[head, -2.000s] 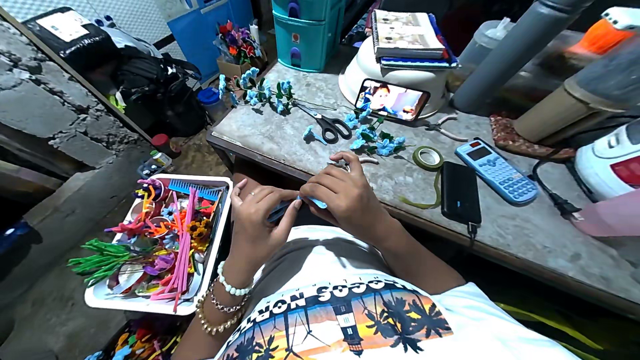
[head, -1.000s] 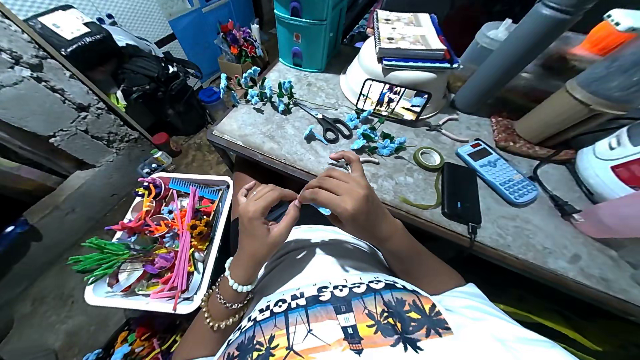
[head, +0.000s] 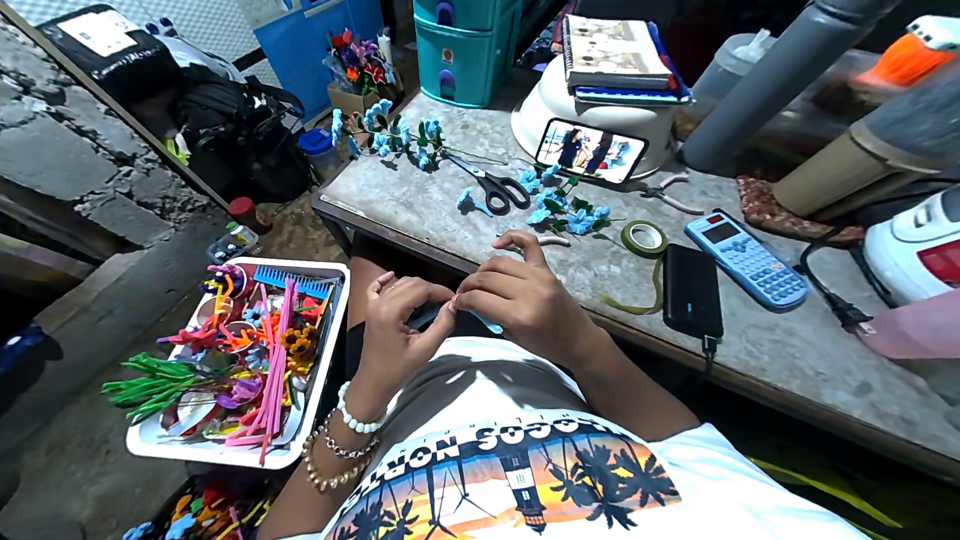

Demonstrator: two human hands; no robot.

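Observation:
My left hand [head: 409, 326] and my right hand [head: 525, 300] meet at their fingertips above my lap, pinching a small light-blue piece [head: 487, 322], mostly hidden by the fingers; it looks like pipe cleaner. On the table beyond lie black-handled scissors [head: 504, 193], a single blue flower [head: 472, 201], a cluster of blue flowers with green leaves [head: 566, 210] and a longer blue flower stem [head: 397, 136]. Partly behind my right hand is a tool with pale handles [head: 553, 241]. A roll of green tape [head: 643, 237] lies to the right, its loose end trailing.
A white tray [head: 341, 300] of colourful pipe-cleaner pieces stands at left. On the table [head: 750, 330] are a black power bank [head: 691, 291], a blue calculator [head: 746, 259], pliers [head: 664, 192] and a propped phone [head: 592, 150]. Teal drawers [head: 461, 60] stand behind.
The blue piece at my fingers shows less than two seconds ago, and my fingers have shifted slightly. The picture on the phone has changed.

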